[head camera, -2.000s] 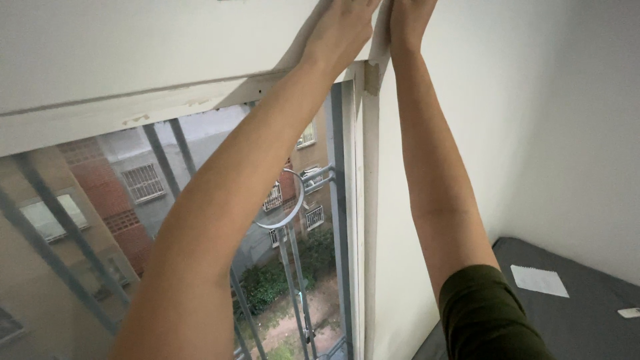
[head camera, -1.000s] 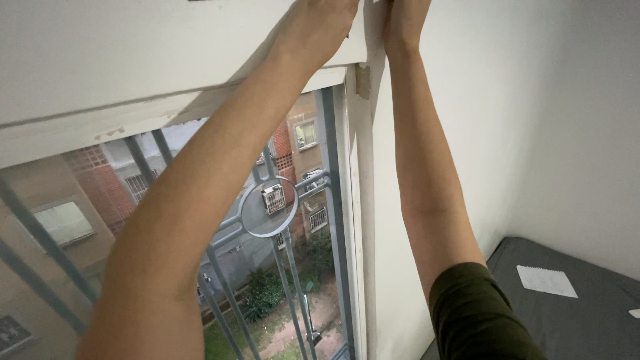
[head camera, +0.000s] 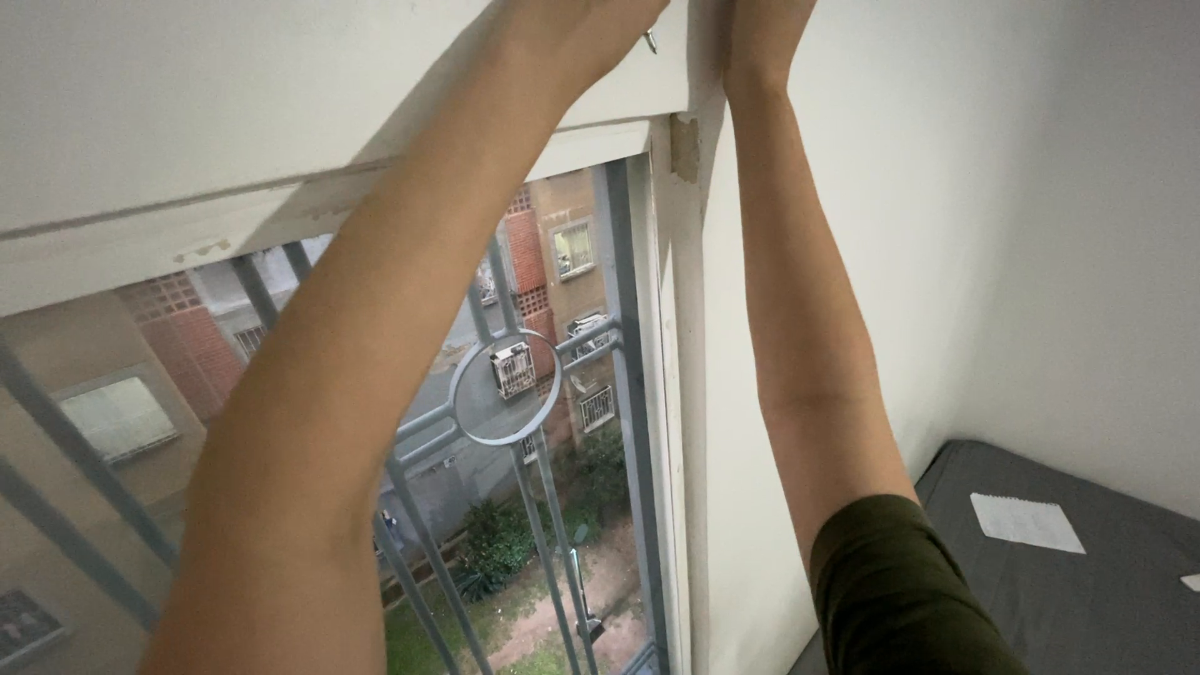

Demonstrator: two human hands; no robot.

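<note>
Both my arms reach up past the top edge of the view. My left hand (head camera: 595,33) is at the white panel (head camera: 234,84) above the window, with its fingers cut off by the frame edge. A small pointed metal tip (head camera: 651,41) pokes out beneath it; what it belongs to is hidden. To the right, my right hand (head camera: 769,33) is raised by the corner where the panel meets the side wall (head camera: 844,169); its fingers are also out of view. Whether either hand grips something cannot be told.
Below my hands is a window with grey metal bars and a ring (head camera: 454,394), looking down on buildings and a garden. A chipped patch (head camera: 685,150) marks the frame's upper corner. At lower right, a sheet of paper (head camera: 1027,522) lies on a dark grey covered surface (head camera: 966,600).
The small metal tip now shows more clearly beneath my left hand. Both arms stay raised at the upper corner, while the view has shifted slightly.
</note>
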